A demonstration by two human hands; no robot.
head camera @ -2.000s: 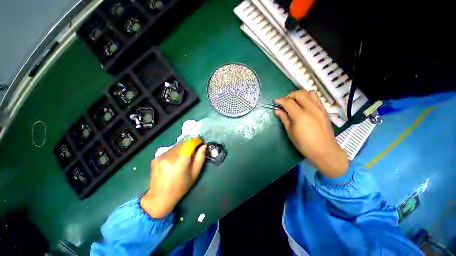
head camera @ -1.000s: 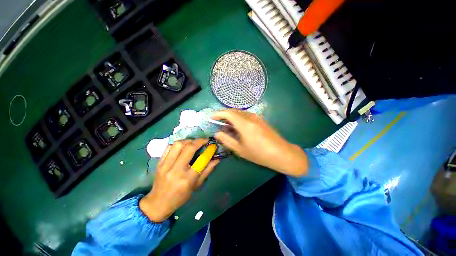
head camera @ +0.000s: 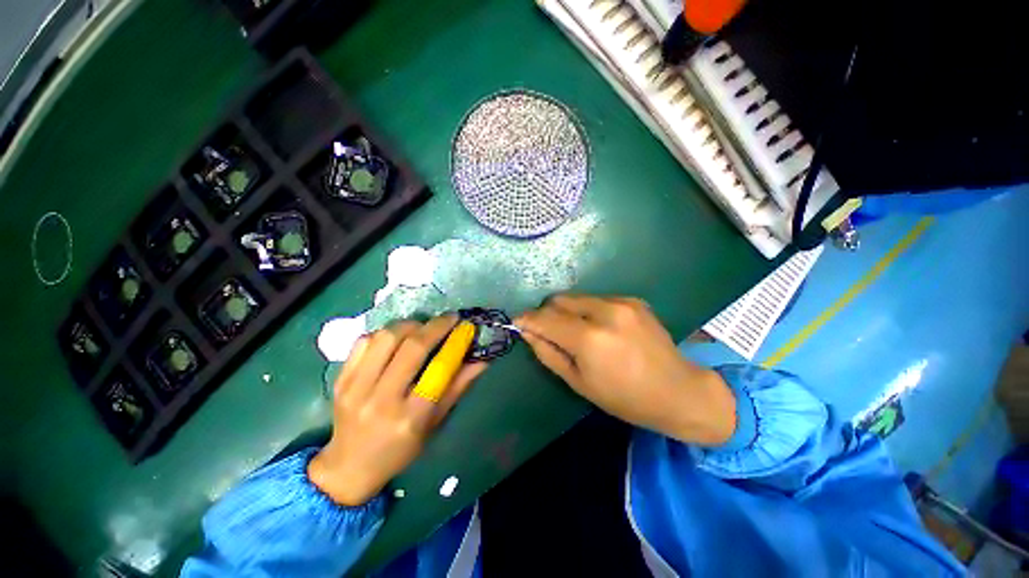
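Observation:
A small black electronic module (head camera: pixel 490 334) lies on the green mat, held at its left side by my left hand (head camera: pixel 389 390). A yellow finger cot (head camera: pixel 446 361) covers one of its fingers. My right hand (head camera: pixel 626 367) pinches thin silver tweezers (head camera: pixel 510 327), whose tip reaches the module's right part. Whether the tip holds a screw is too small to tell. A round silver-grey screw plate (head camera: pixel 520 164) with a dotted surface lies just above my hands.
A black foam tray (head camera: pixel 420 194) with modules in its pockets lies at left. White slotted racks (head camera: pixel 722 147) lie at upper right, under an orange screwdriver (head camera: pixel 713 14). A black cable (head camera: pixel 808 198) hangs beside them. White patches (head camera: pixel 410 268) mark the green mat (head camera: pixel 372 480).
My right hand has moved from beside the screw plate, left and down to the module. My left hand has shifted its fingers on the module. The view has shifted slightly.

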